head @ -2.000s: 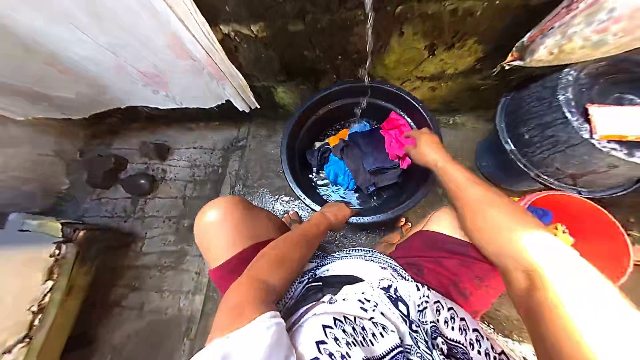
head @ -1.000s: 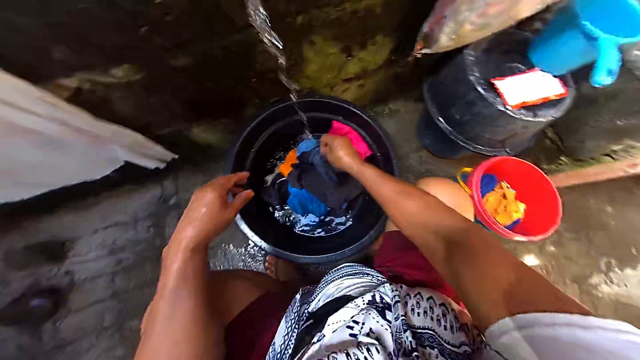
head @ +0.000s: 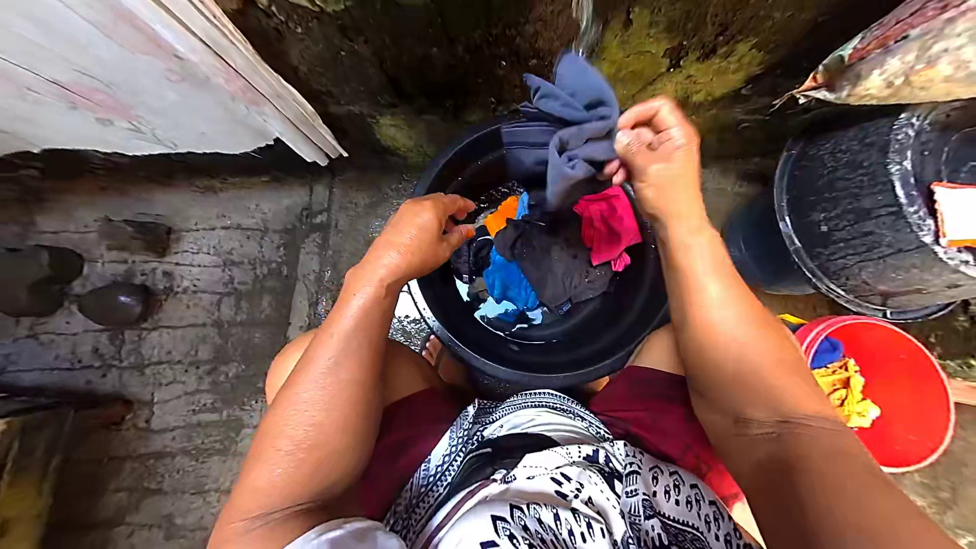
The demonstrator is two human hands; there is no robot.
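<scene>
A round black plastic basin (head: 549,358) stands between my legs, with water and wet clothes in it. My right hand (head: 656,156) grips a dark blue-grey cloth (head: 576,114) by its right side and holds it up over the far rim, below a falling stream of water (head: 587,27). My left hand (head: 427,232) hangs over the basin's left rim, fingers apart and holding nothing. Inside the basin lie a dark grey garment (head: 560,263), a pink cloth (head: 608,225), a bright blue cloth (head: 509,282) and an orange cloth (head: 501,216).
To the right are a large black tub (head: 846,206) with a white-and-orange item (head: 957,215) on it, and a red bucket (head: 907,381) holding yellow and blue cloths. A sack (head: 900,61) hangs in at upper right. A mossy wall is ahead, a pale panel (head: 137,84) at left.
My right hand has lifted the dark blue-grey cloth from the pile in the basin up toward the falling water. The blue dipper seen at the upper right a second ago is out of view.
</scene>
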